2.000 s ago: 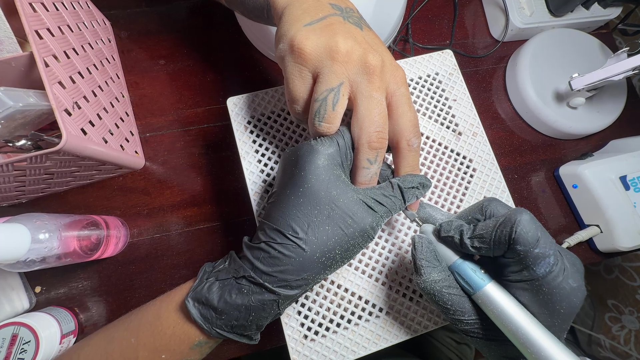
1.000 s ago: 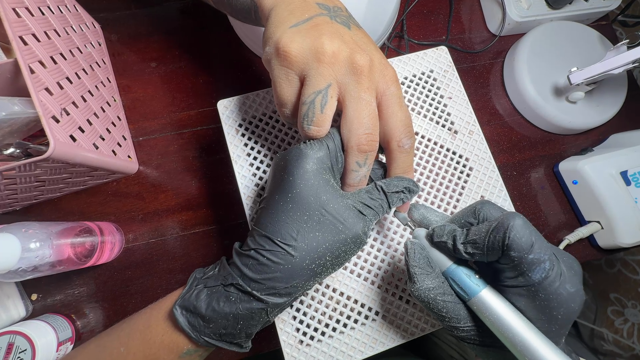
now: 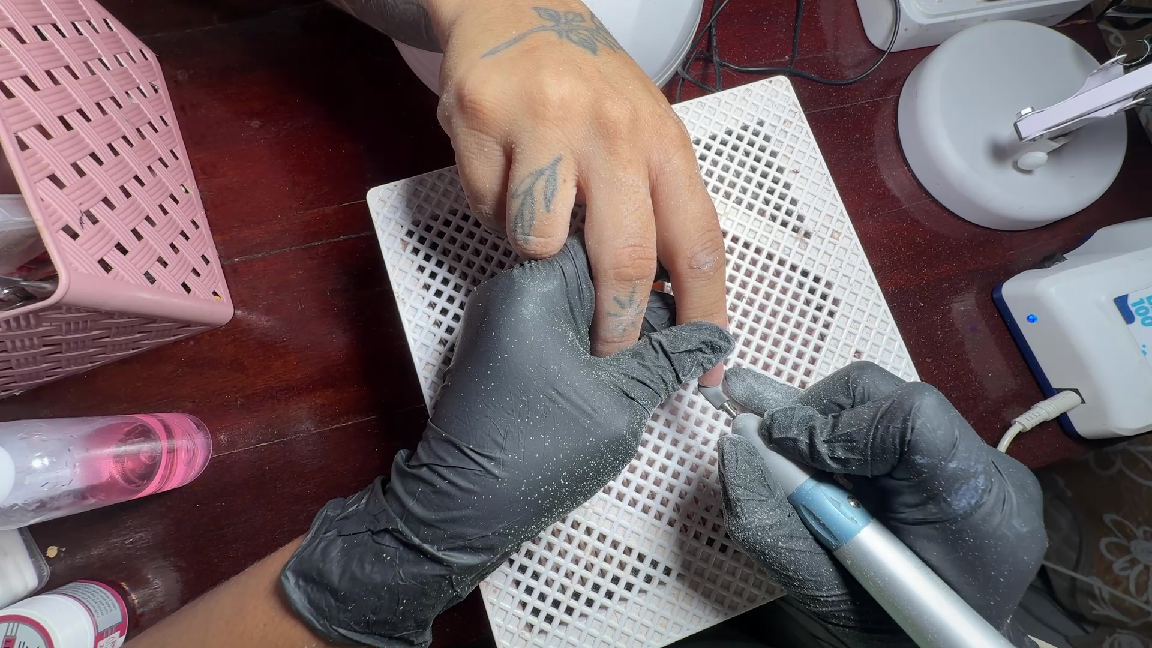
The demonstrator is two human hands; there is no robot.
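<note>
My left hand [image 3: 540, 423], in a black glove dusted with pale specks, grips a finger of another person's tattooed hand [image 3: 576, 135], its thumb near the fingertip. My right hand [image 3: 891, 477], gloved in black too, is shut on a silver and blue electric nail drill [image 3: 900, 576]. The drill's metal bit [image 3: 725, 407] is at the nail [image 3: 711, 391] of that finger; whether it touches cannot be told. Beneath the hands lies a white perforated dust collector grille [image 3: 792, 306].
A pink woven-pattern plastic basket [image 3: 117, 171], a bottle of pink liquid [image 3: 108, 463] and a white container [image 3: 67, 616] stand at the left. At the right are a round white lamp base [image 3: 972, 117] and a white drill control box [image 3: 1089, 324] with a cable. Black wires [image 3: 792, 72] lie behind.
Both gloved hands remain around the same finger, with the drill still held at its nail. The view has shifted slightly.
</note>
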